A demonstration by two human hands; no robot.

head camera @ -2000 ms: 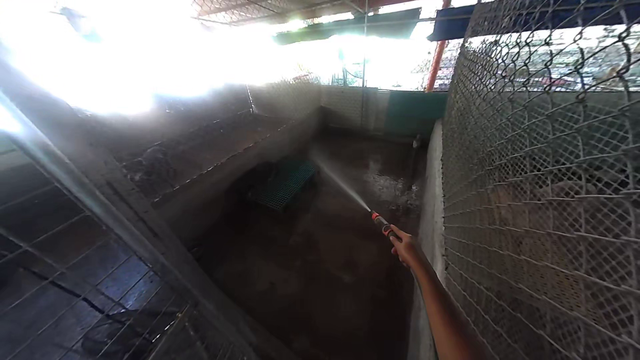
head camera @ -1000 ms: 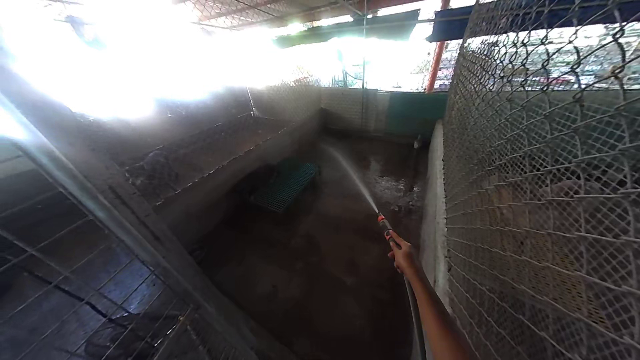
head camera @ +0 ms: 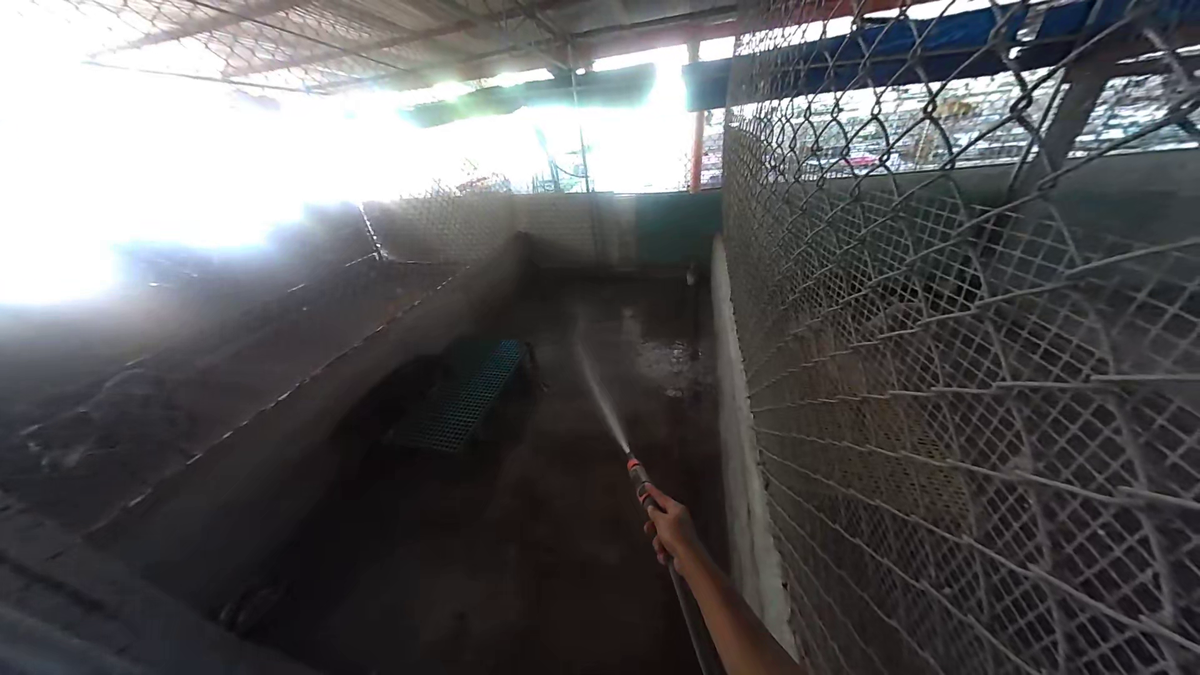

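My right hand is closed around a hose nozzle with orange-red rings, at the lower middle right. From its tip a jet of water sprays forward over the dark, wet concrete floor of a walled pen. The hose hangs down below the hand, along the forearm. Left of the jet stands a low green slatted platform with a grid surface. A dark shape beside it is too dim to make out. My left hand is not in view.
A chain-link fence rises close on the right above a low concrete wall. Another low wall runs along the left. The far wall is partly green. Strong glare covers the upper left.
The view has shifted, and the metal frame at the left has mostly left it. The water jet, which curved leftward a second ago, now runs straighter toward the far end. My right hand still holds the nozzle.
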